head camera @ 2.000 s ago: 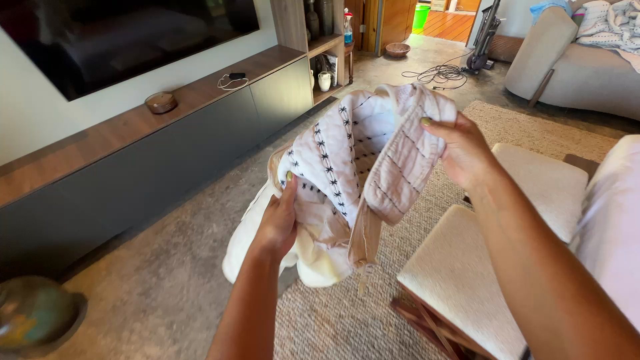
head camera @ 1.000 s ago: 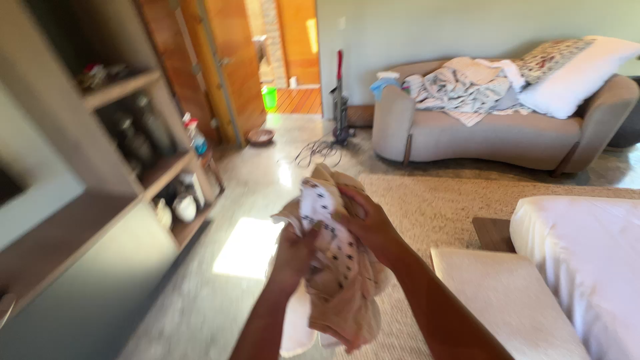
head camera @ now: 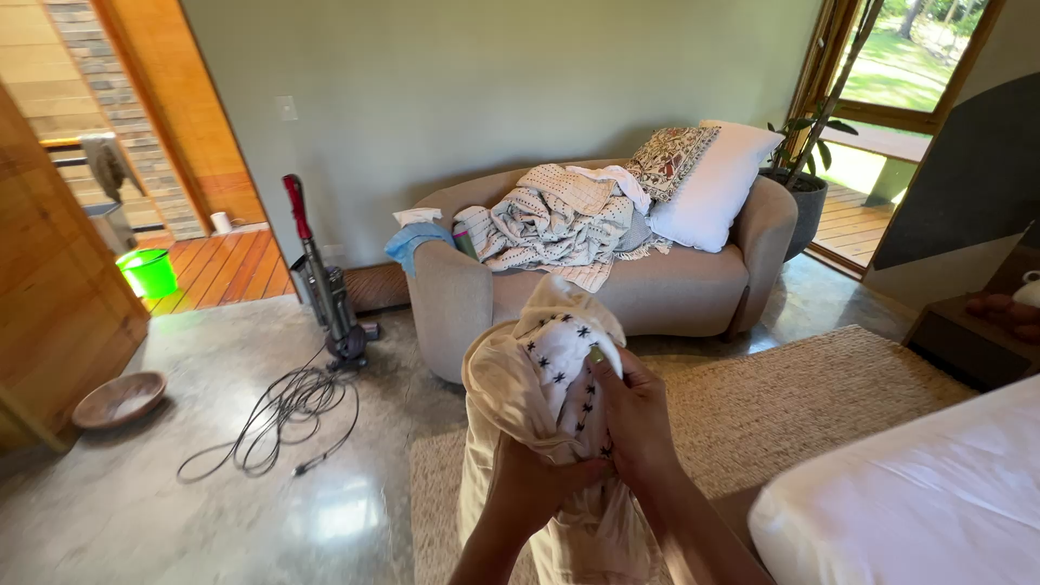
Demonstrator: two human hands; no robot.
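Observation:
A bundle of beige and white cloth [head camera: 508, 378] hangs from my two hands at the lower middle of the view. Its white part carries dark star-shaped stitching. My left hand [head camera: 532, 483] grips the bundle from below, its fingers partly hidden by the folds. My right hand [head camera: 638, 414] pinches the white stitched part near the top, thumb uppermost. Beyond the bundle, a rumpled patterned blanket [head camera: 561, 215] lies on a curved beige sofa [head camera: 682, 296], beside a white pillow [head camera: 711, 191] and a floral cushion [head camera: 670, 162].
An upright vacuum cleaner [head camera: 329, 288] stands left of the sofa, its cord [head camera: 296, 414] looped on the concrete floor. Farther left are a wooden bowl [head camera: 120, 400] and a green bucket [head camera: 148, 274]. A white-covered bed [head camera: 910, 487] is at the lower right, near a woven rug [head camera: 812, 398].
The view has swung right, from the television wall to the sofa. The cloth, spread between my hands two seconds ago, is now bunched, and my hands are closer together.

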